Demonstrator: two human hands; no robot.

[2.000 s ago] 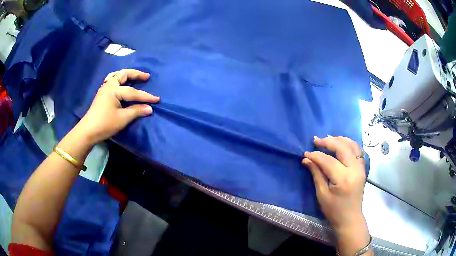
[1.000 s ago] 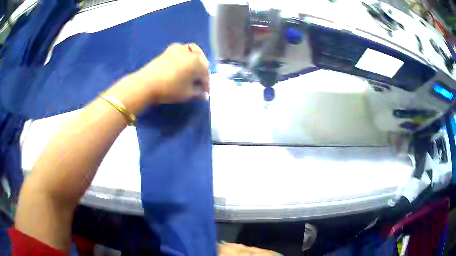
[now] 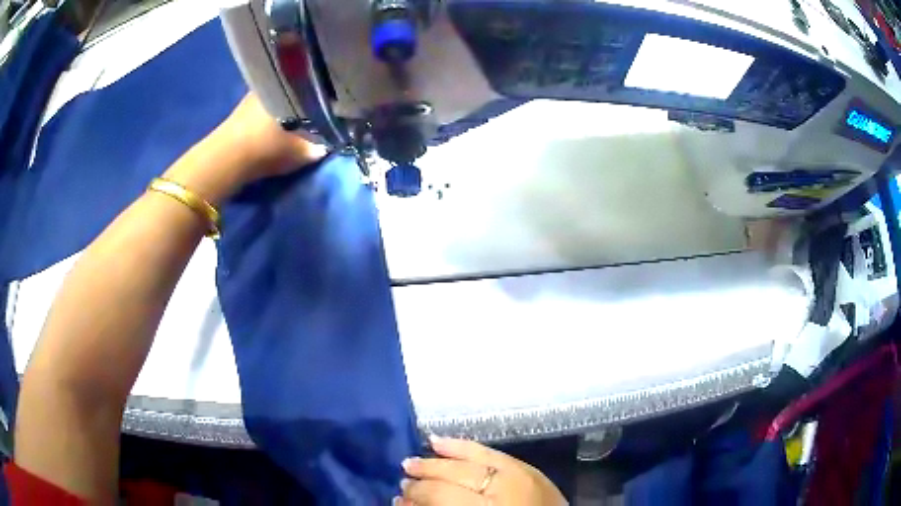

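Note:
A blue cloth panel point(image 3: 306, 296) runs from under the white sewing machine head point(image 3: 336, 49) down over the table's front edge. Its right edge lies just below the needle area. My left hand point(image 3: 272, 138) is on the cloth left of the needle, its fingers partly hidden behind the machine head; I cannot tell whether it grips or only presses. My right hand point(image 3: 479, 479) pinches the cloth's right edge below the table edge, partly cut off by the picture's bottom. A blue knob point(image 3: 403, 180) is low beside the needle.
More blue cloth point(image 3: 119, 158) spreads left on the white table point(image 3: 593, 336). A measuring tape strip point(image 3: 593, 405) edges the table. The control panel point(image 3: 692, 69) is at upper right. A dark-red bin point(image 3: 850, 425) and blue cloth point(image 3: 706, 474) are at lower right; scraps point(image 3: 830, 341) hang at the machine's right end.
The view has turned from the spread cloth to the machine. Since one second ago, the cloth's upper end and my left hand have come up to the needle area, and more of my right hand shows.

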